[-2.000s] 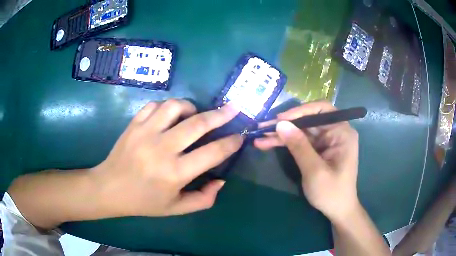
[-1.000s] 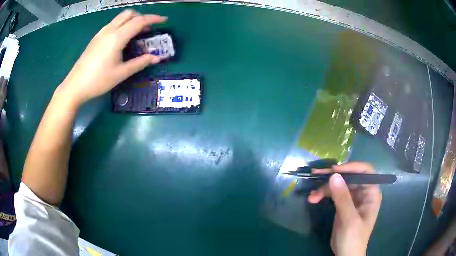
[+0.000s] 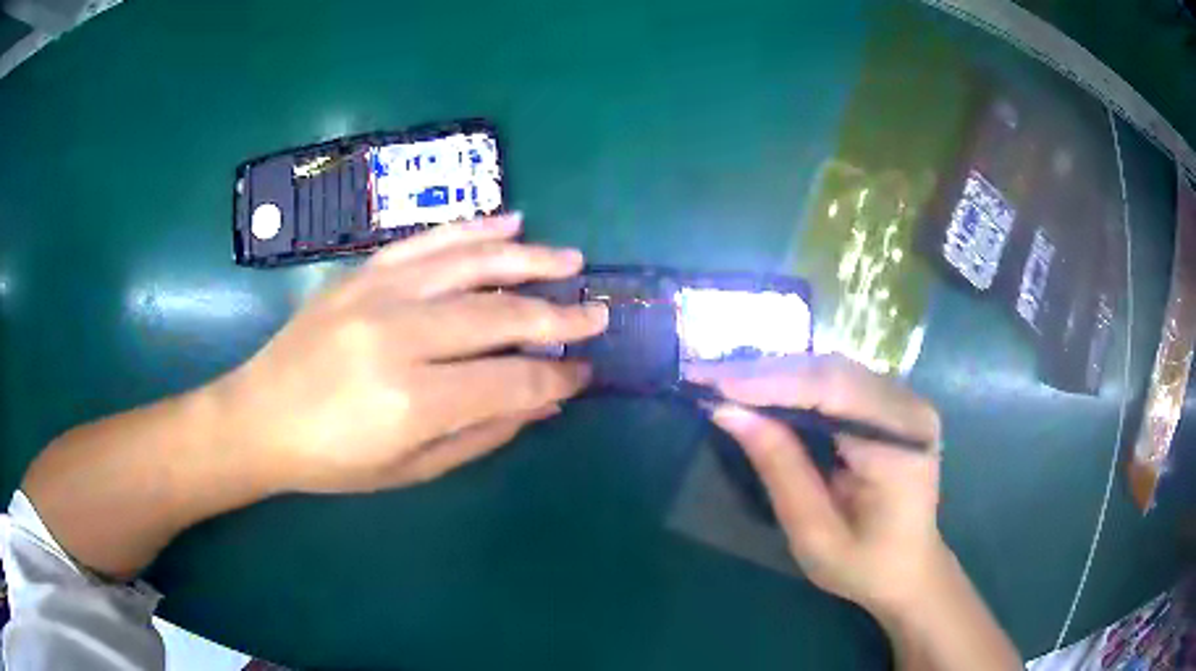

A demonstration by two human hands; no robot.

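A black phone housing [image 3: 636, 334] lies in front of me, ribbed section to the left, glaring white circuit board [image 3: 745, 323] to the right. My left hand [image 3: 420, 347] holds its left end, fingers over the ribbed end. My right hand [image 3: 833, 472] grips dark tweezers [image 3: 846, 430] and rests against the housing's lower right edge. The tweezer tips are near the housing's lower edge, mostly hidden; I cannot tell if they hold anything. A yellow-green tape sheet [image 3: 862, 256] lies right of the housing, its clear lower part under my right hand.
Another phone housing [image 3: 335, 197] with a pale disc lies at the upper left. Several faded housings [image 3: 1036, 269] lie at the right. An orange-amber strip [image 3: 1165, 393] is at the far right. A pale metal rail [image 3: 1049, 53] curves along the upper right.
My left hand has brought a housing from the upper left to the centre. My right hand with the tweezers has moved left from the tape sheet's clear part to the housing.
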